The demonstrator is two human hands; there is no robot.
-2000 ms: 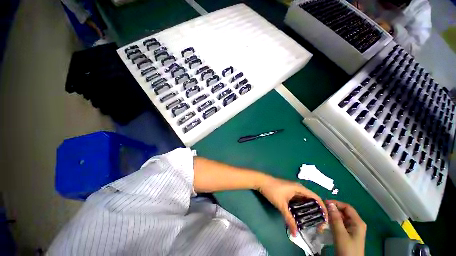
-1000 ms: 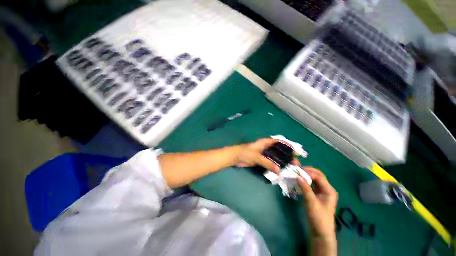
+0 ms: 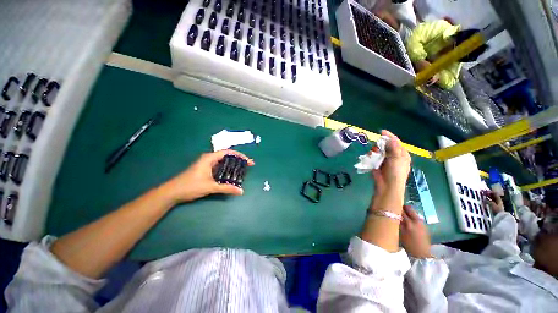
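My left hand (image 3: pixel 205 177) holds a stack of black frames (image 3: pixel 231 170) side by side, low over the green mat. My right hand (image 3: pixel 393 162) is raised at the right and pinches a crumpled white cloth (image 3: pixel 372 160), just right of the solvent bottle (image 3: pixel 334 143), apart from it. Three loose black frames (image 3: pixel 322 178) lie flat on the mat between my hands. A flat white scrap (image 3: pixel 231 139) lies ahead of my left hand.
A foam tray (image 3: pixel 257 98) with upright black parts stands ahead, another foam tray (image 3: pixel 73 67) at left. A black marker pen (image 3: pixel 131 143) lies between. A parts box (image 3: pixel 379 72) stands beyond. A neighbour's hand (image 3: pixel 415 233) is close by my right forearm, near a greyish strip (image 3: pixel 424 195).
The view has swung to the right. My right hand has moved away from the stack with the cloth, out past the bottle. My left hand still holds the frames, now without cloth around them.
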